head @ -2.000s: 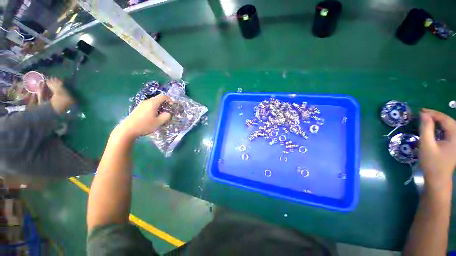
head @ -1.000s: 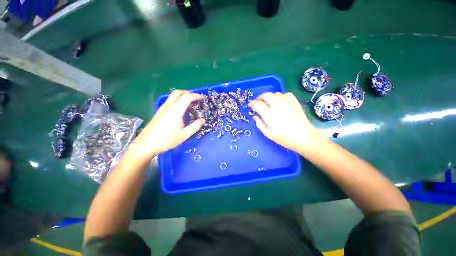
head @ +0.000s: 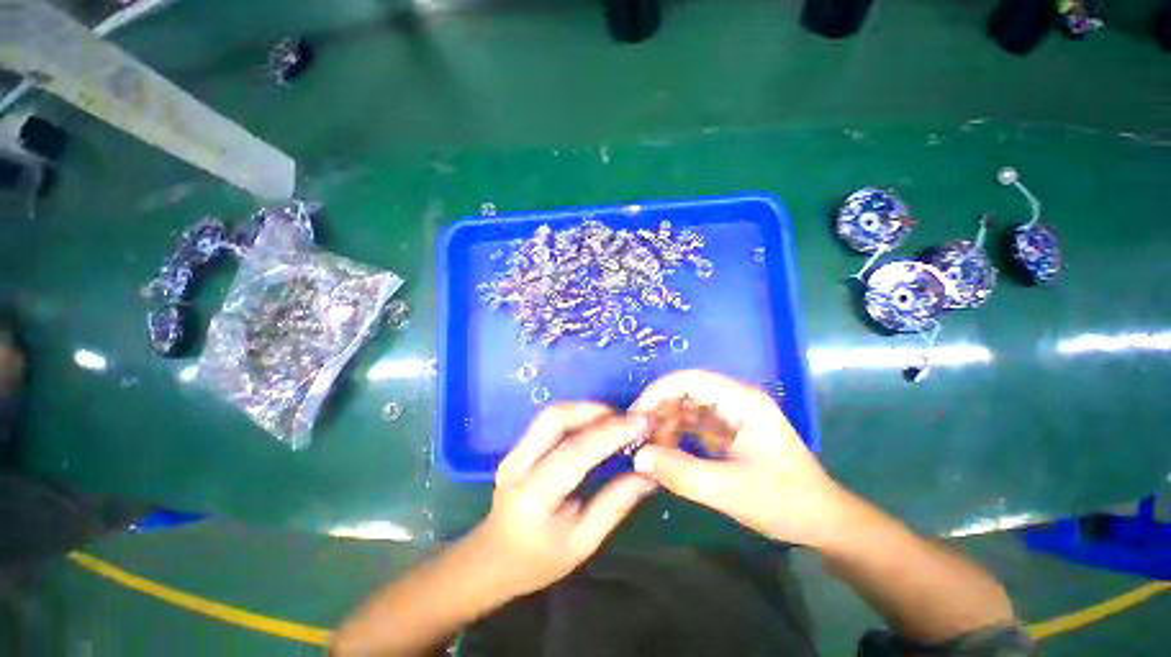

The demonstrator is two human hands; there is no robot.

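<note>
The blue parts tray (head: 456,372) lies on the green bench in front of me. A heap of silvery wave washers (head: 584,276) spreads over its far part, with a few single rings nearer. My right hand (head: 758,456) is cupped around a clump of washers (head: 690,426) above the tray's near edge. My left hand (head: 565,488) meets it from the left, its thumb and fingertips at the clump. Whether a washer is pinched in my left fingertips is too small to tell.
A clear bag of washers (head: 289,334) lies left of the tray beside a curved row of motor units (head: 176,276). Several motor units (head: 904,295) with leads lie at the right. Black housings (head: 837,13) stand along the far side. A pale post (head: 167,103) reaches in at the upper left.
Both hands have moved from the heap to the tray's near edge and come together; the right now holds a clump. The heap is more spread out. The view has shifted.
</note>
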